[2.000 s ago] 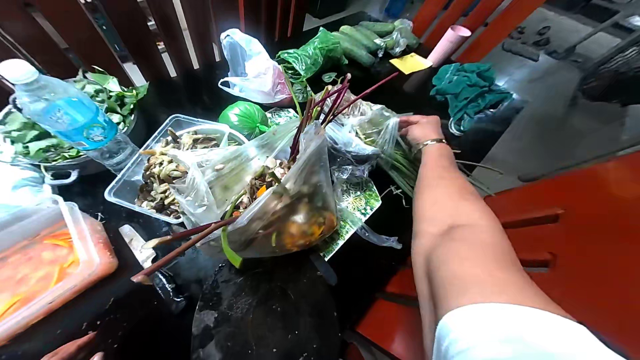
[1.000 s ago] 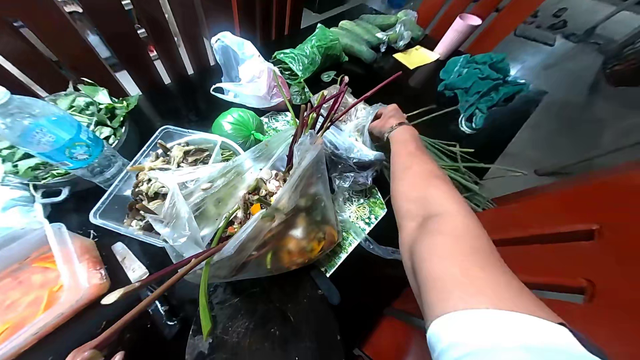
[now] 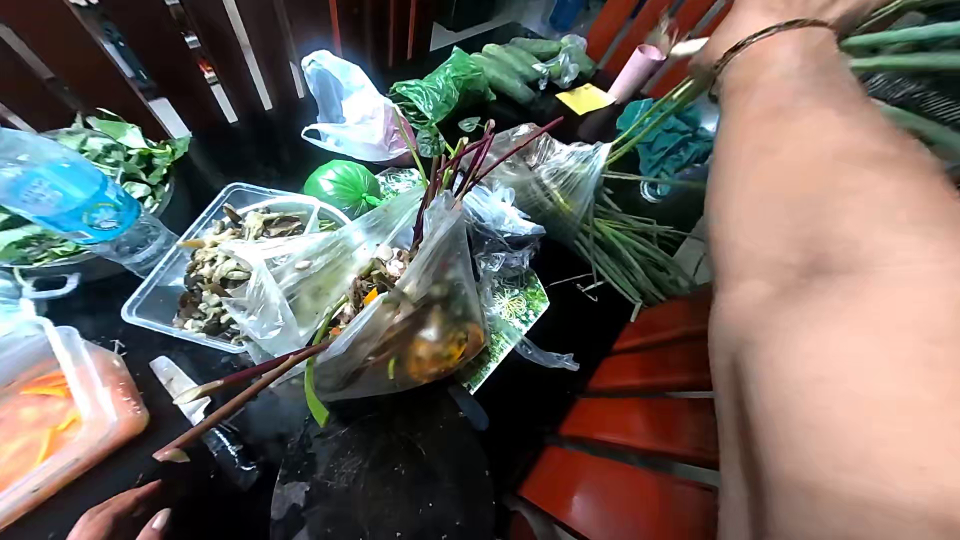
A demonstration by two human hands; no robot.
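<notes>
My right hand [image 3: 787, 19] is at the top right edge, partly cut off, closed around a bunch of spring onions [image 3: 904, 46]; white root ends show beside it. Below it, more green stalks [image 3: 637, 259] lie by a clear plastic bag [image 3: 559, 176]. At the bottom left my left hand [image 3: 124, 514] shows only fingertips, apart and holding nothing, just below the cut end of a long stem [image 3: 240, 397]. A kitchen knife [image 3: 180, 386] lies close to them. A clear bag of vegetable scraps [image 3: 420, 330] with dark red stalks stands in the middle.
A tub of orange strips in liquid [image 3: 112, 390], a water bottle [image 3: 82, 195], a bowl of leaves [image 3: 150, 154] and a tray of dark and pale pieces [image 3: 225, 277] stand left. A round dark board [image 3: 382, 472] lies in front. Behind are cucumbers [image 3: 502, 75]; right, a red chair [image 3: 637, 427].
My right hand has moved up and to the right from beside the clear bag, and now has spring onions in it. The yellow paper and pink roll behind have stayed put.
</notes>
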